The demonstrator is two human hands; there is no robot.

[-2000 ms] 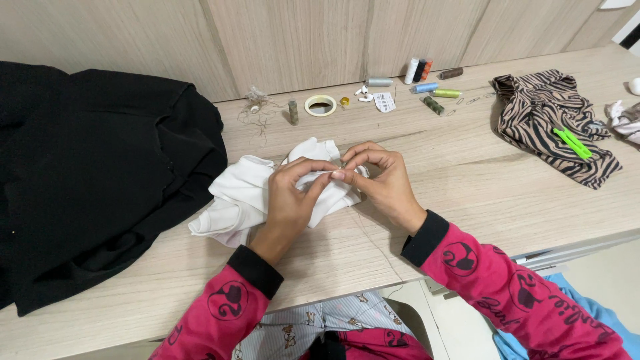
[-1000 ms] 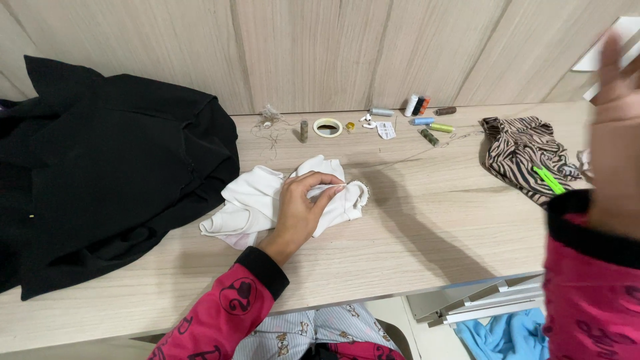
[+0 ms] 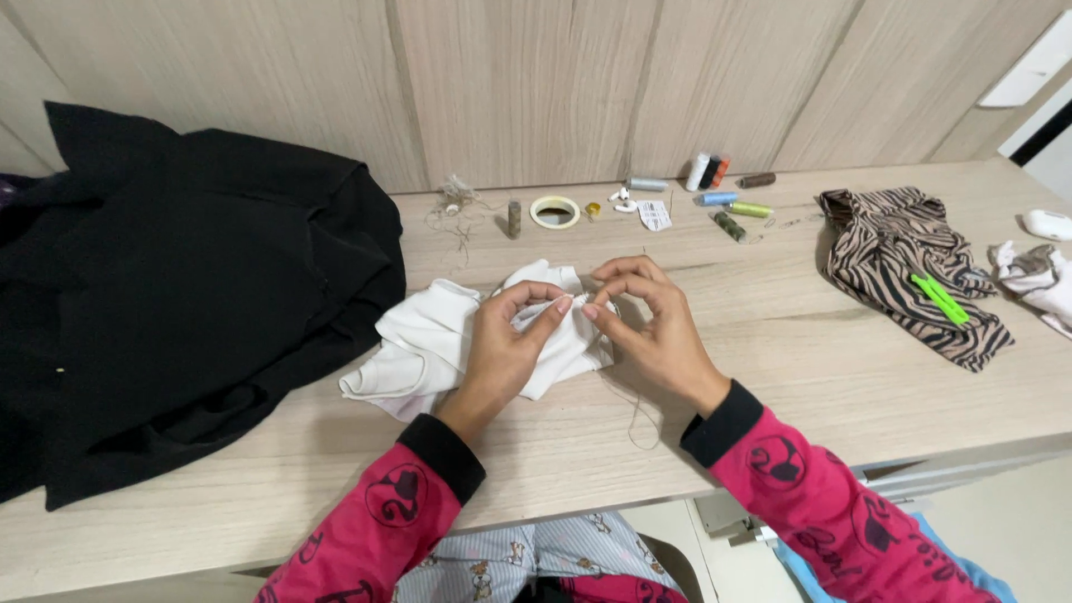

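A white cloth garment lies bunched on the wooden table. My left hand pinches its upper right edge between thumb and forefinger. Close beside it, my right hand has thumb and forefinger together at the same gathered edge; whether a needle is between them is too small to tell. A thin dark thread trails in a loop on the table below my right hand. Behind the garment stand a small thread spool, a roll of tape and a tangle of loose thread.
Black fabric covers the left side. Several spools, including a blue one and a green one, lie near the back panel. At right, zebra-patterned cloth carries green thread snips. A white earphone case sits at the far right.
My right hand was raised far out to the right one second ago and is now back at the white garment beside my left hand. My left hand has kept its pinch on the cloth.
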